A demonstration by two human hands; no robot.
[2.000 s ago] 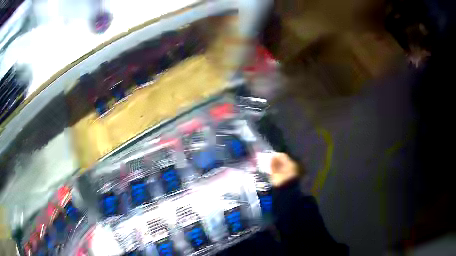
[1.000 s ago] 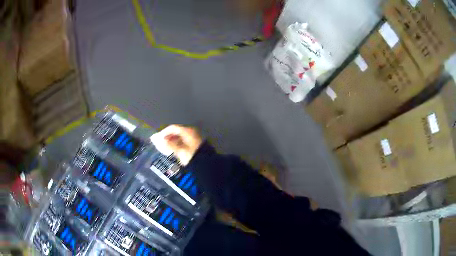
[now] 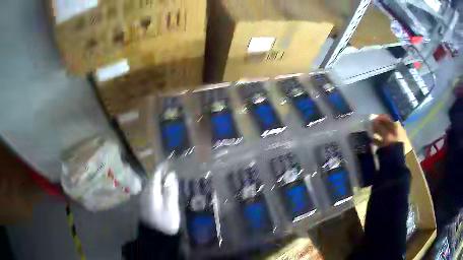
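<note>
A clear blister tray [image 3: 228,152] is held up in front of me. It holds two rows of keypad phones [image 3: 296,195] with black and blue screens and pale, patterned key halves. My left hand [image 3: 163,200], in a white glove, grips the tray's left edge. My right hand [image 3: 385,131], bare with a dark sleeve, grips the right edge beside a dark phone. The fingers under the tray are hidden, and the picture is blurred.
Stacked brown cartons [image 3: 137,35] stand behind the tray. A whitish plastic bag [image 3: 99,177] lies at left. An open carton [image 3: 424,195] is below right, a metal rack [image 3: 348,33] above right. More trays [image 3: 406,91] stand farther right, near a dark-clothed person [image 3: 454,142].
The view has swung from the bench across the floor to the cartons. The tray has moved with me and now lies across the middle. My gloved left hand has come into view.
</note>
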